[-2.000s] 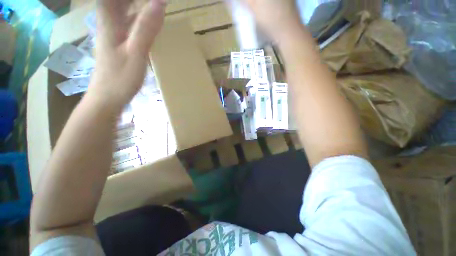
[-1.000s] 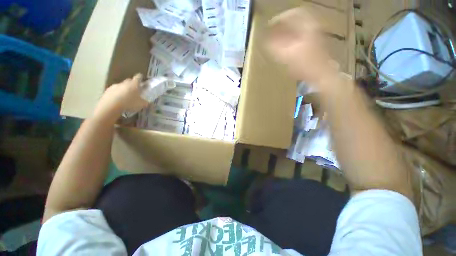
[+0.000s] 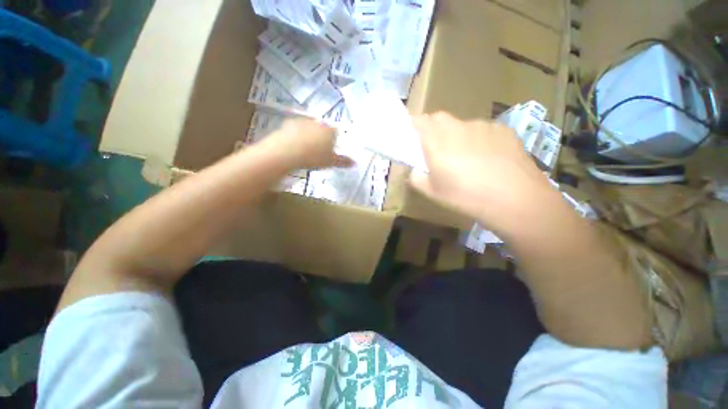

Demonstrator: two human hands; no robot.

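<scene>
A large brown carton [image 3: 319, 240] stands open before my knees, full of white printed boxes [image 3: 291, 68]. My right hand [image 3: 455, 156] is shut on a flat white piece [image 3: 383, 128], a box blank or a bag; I cannot tell which. It hangs over the carton's near right part. My left hand [image 3: 307, 144] is over the carton, close to the left side of that piece. It is blurred, its fingertips are partly hidden, and I cannot tell if it grips anything.
Grouped white boxes [image 3: 527, 120] stand at right, partly behind my right forearm. A white corded device [image 3: 650, 100] and brown-wrapped parcels [image 3: 654, 216] are farther right. A blue stool [image 3: 48, 68] is at upper left. The carton's right flap [image 3: 459, 76] is folded outward.
My left hand has moved right, from the carton's left side to its middle. My right hand has come down and left to the carton, and now holds the white piece.
</scene>
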